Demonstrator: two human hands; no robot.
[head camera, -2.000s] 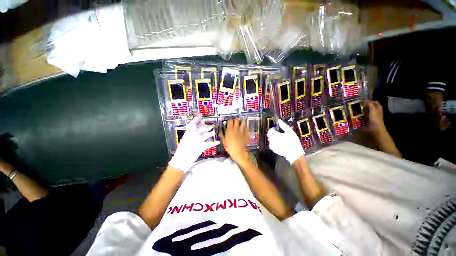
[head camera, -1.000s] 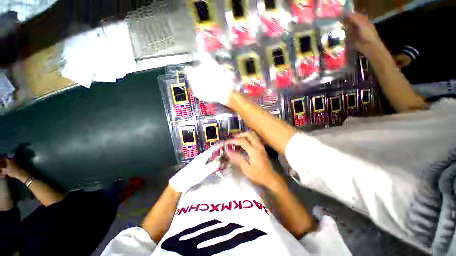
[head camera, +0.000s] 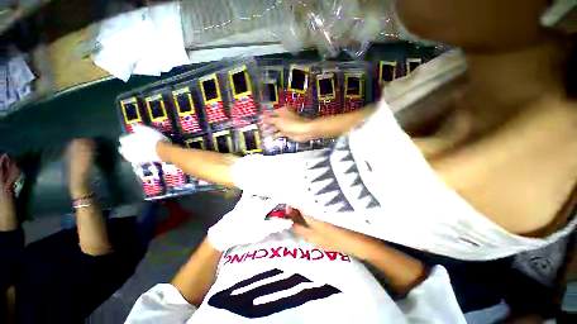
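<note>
My left hand (head camera: 243, 224), in a white glove, is at my chest and holds a small red and dark phone (head camera: 278, 213). My bare right hand (head camera: 302, 224) touches the phone's right side with its fingertips. The fingers cover most of the phone, so which side faces up cannot be told. Beyond my hands, a clear tray (head camera: 147, 197) of yellow-framed red keypad phones lies tilted on the green surface.
A neighbour leans in from the right; their gloved hand (head camera: 142, 144) and bare hand (head camera: 288, 123) are on the trays. Another person's hands (head camera: 81, 168) are at the left. White sheets (head camera: 140, 45), stacked clear trays (head camera: 231, 19) and loose clear plastic (head camera: 329, 25) lie behind.
The neighbour has carried a phone tray over from the right and set it down at the left, leaning across my front. My hands have stayed at my chest with the phone.
</note>
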